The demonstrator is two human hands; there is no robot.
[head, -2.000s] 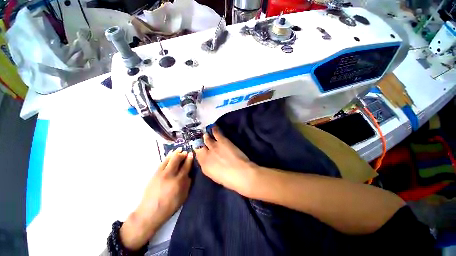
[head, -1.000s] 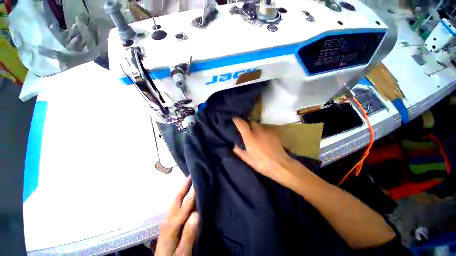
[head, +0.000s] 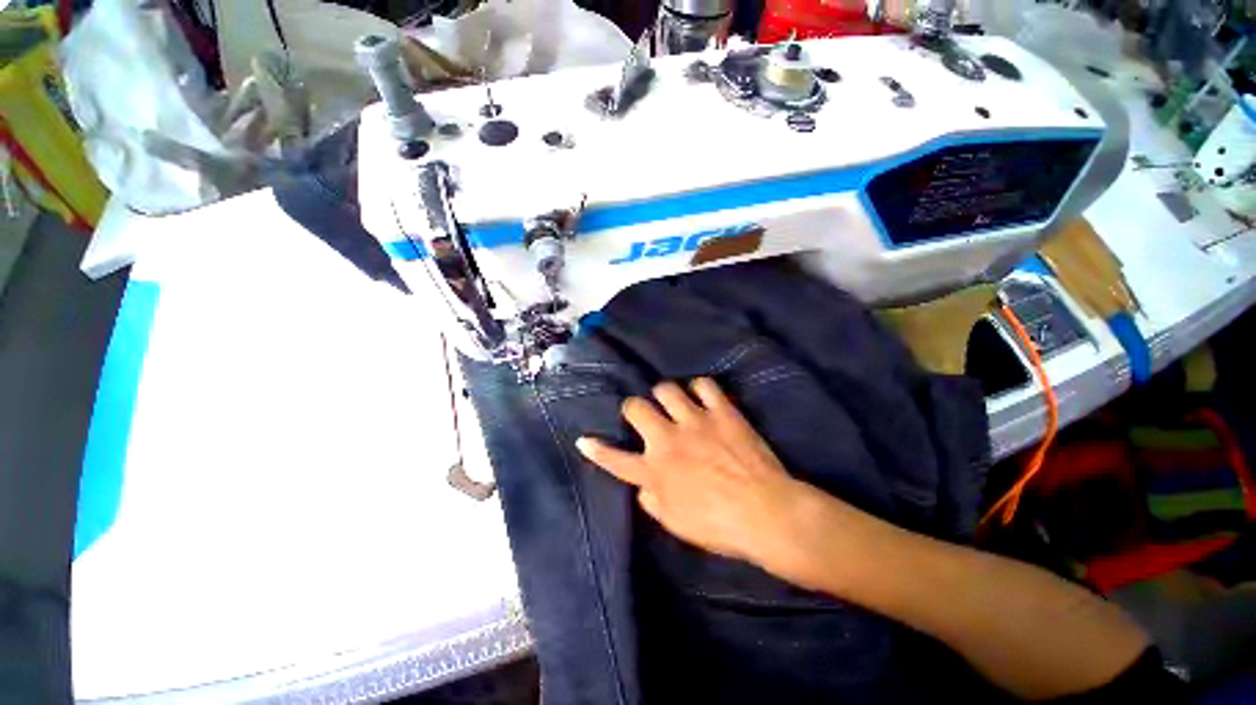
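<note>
The dark denim garment [head: 813, 372] lies bunched under the arm of the white sewing machine [head: 661, 152] and hangs over the table's front edge. Pale topstitching [head: 579, 482] runs down its left part and across it near the needle. My right hand [head: 703, 475] lies on the denim with its fingers spread, to the right of and below the presser foot area [head: 537, 355]. The cloth reaches up to the foot; whether the foot is down cannot be told. My left hand is out of the picture.
The white table [head: 276, 468] has blue edging at the left and a marked strip along its front edge. Pale cloth [head: 179, 138] lies behind the machine. An orange cord [head: 1043, 413] hangs at the right, beside a partly covered black slab [head: 995, 361]. A brown piece [head: 944, 328] lies under the garment.
My left hand has left the picture. The garment is spread wider to the right, with topstitching now showing. My right hand has moved off the foot area and lies flatter on the cloth.
</note>
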